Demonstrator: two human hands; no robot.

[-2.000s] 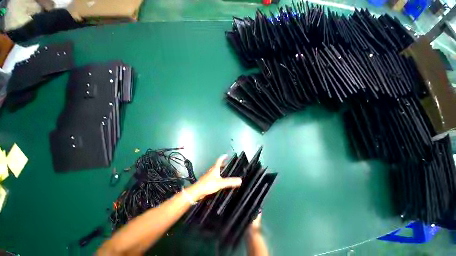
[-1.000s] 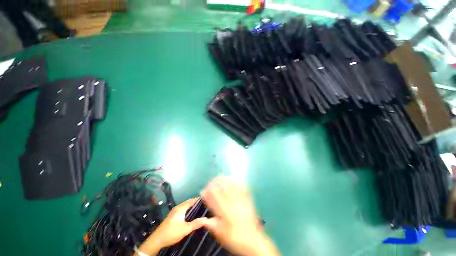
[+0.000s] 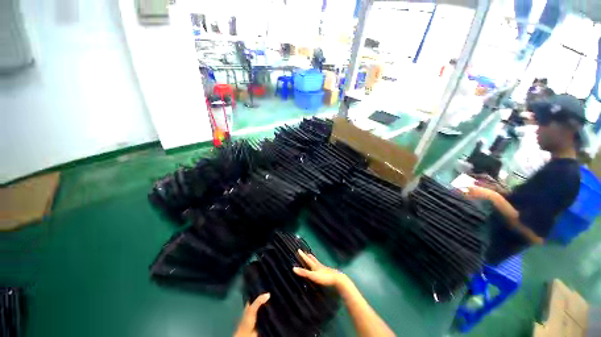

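A bundle of black covers (image 3: 286,289) stands edges up at the bottom centre, between my two hands. My left hand (image 3: 252,314) presses on its left side, partly cut off by the lower edge. My right hand (image 3: 319,271) lies on its upper right side with fingers spread over the covers. The bundle touches or nearly touches the large pile of black covers (image 3: 237,210). Whether the bundle is lifted or rests on the green table (image 3: 99,283) cannot be told.
The large pile curves from the left to the right. A brown cardboard sheet (image 3: 372,150) stands behind it. A person (image 3: 557,191) in a dark cap is at the right, by a blue stool (image 3: 491,289). A white wall (image 3: 79,85) is at the upper left.
The view has swung right and up. The cord heap has left the picture. My hands have carried the bundle to the large pile. The person and the far workshop have come into view.
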